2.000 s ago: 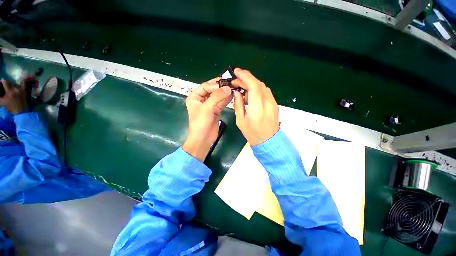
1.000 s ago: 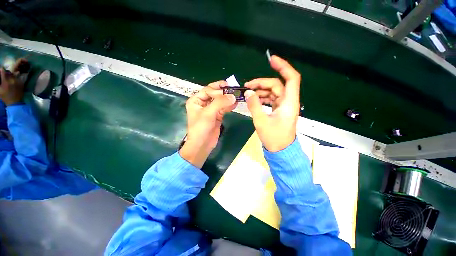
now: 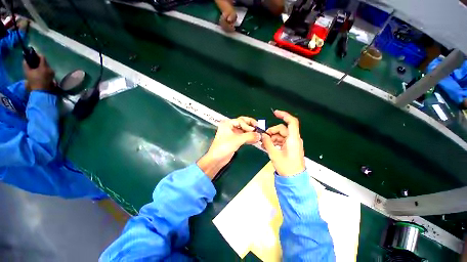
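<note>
A small dark electronic module [image 3: 260, 130] is held between the fingertips of both hands, above the white-edged rail. My left hand [image 3: 229, 142] grips its left end with thumb and fingers. My right hand [image 3: 287, 148] pinches its right end, with the index finger raised away from it. A small white strip [image 3: 261, 124] stands up just behind the module at the left fingertips. The fingers hide much of the module. A tiny dark sliver shows at the raised right fingertip, too small to tell what it is.
White and yellow paper sheets [image 3: 253, 212] lie under my right forearm. The green conveyor [image 3: 230, 87] carries dark modules [image 3: 366, 170]. A wire spool [image 3: 404, 236] is at lower right. A red parts tray [image 3: 302, 47] and tape roll [image 3: 369, 58] are opposite. A person in blue works at left.
The view has tilted up, bringing the opposite bench into sight. Since the first frame, my right index finger has lifted away from the module. Both hands still hold the module.
</note>
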